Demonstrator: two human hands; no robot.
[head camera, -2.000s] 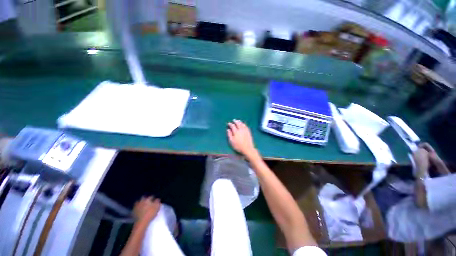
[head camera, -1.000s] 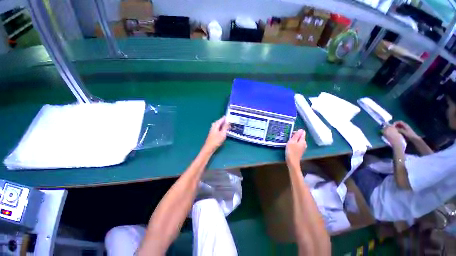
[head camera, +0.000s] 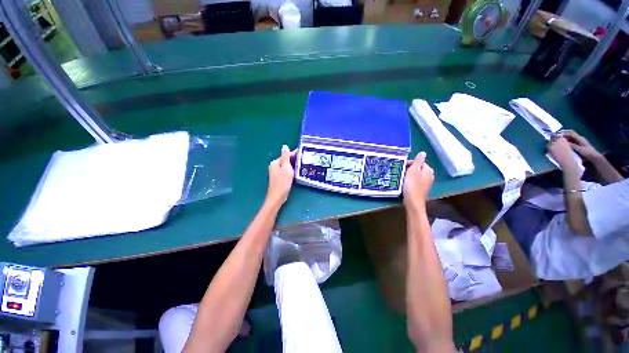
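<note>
The counting scale (head camera: 357, 123), with a blue flat top and a pale front with display and keypad, sits on the green bench in front of me. Nothing lies on its top. My left hand (head camera: 281, 177) grips its left front side. My right hand (head camera: 416, 182) grips its right front side. Whether the scale's feet touch the bench is hidden.
The stack of shrink bags (head camera: 103, 186) lies left on the bench (head camera: 258, 220). White folded sheets (head camera: 441, 138) lie right of the scale. A neighbouring person's hands (head camera: 569, 148) hold white strips. Below are a paper carton (head camera: 386, 258) and, at left, a grey control box (head camera: 27, 293).
Both my hands have come onto the scale, my left from low beside my legs. The scale now sits nearly square in front of me. My view has also shifted.
</note>
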